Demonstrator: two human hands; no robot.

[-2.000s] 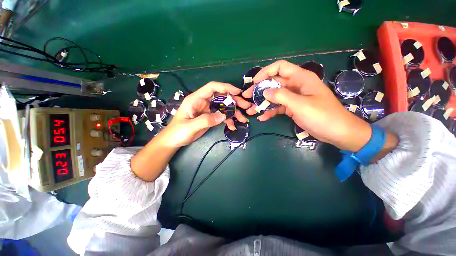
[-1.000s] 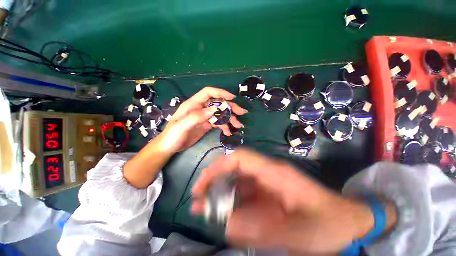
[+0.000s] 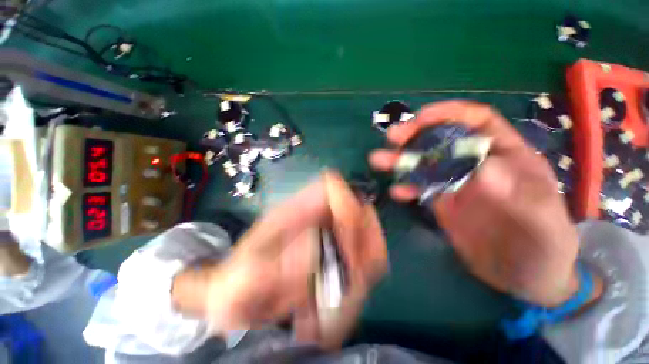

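Observation:
My right hand (image 3: 498, 185) holds a round black display module (image 3: 440, 158) with a pale tape tab, raised over the mat right of centre, tilted. My left hand (image 3: 285, 263) is low at centre-left, blurred, gripping a module (image 3: 330, 274) seen nearly edge-on with a bright silvery face. A further black disc (image 3: 393, 115) with tape tabs lies on the mat beyond my right fingers. A small dark piece (image 3: 365, 189) shows partly between my hands. The cable and discs under my right hand are hidden.
Several taped discs (image 3: 242, 146) lie in a cluster left of centre. A beige power supply (image 3: 128, 188) with red digits and a red lead (image 3: 189, 170) stands at left. The orange-red tray (image 3: 585, 142) with discs is at right. Another person's sleeve (image 3: 46, 274) shows at lower left.
My left hand has moved down towards my body with its module. My right hand has moved up and right from near my body, its disc now over the mat. The view has shifted slightly.

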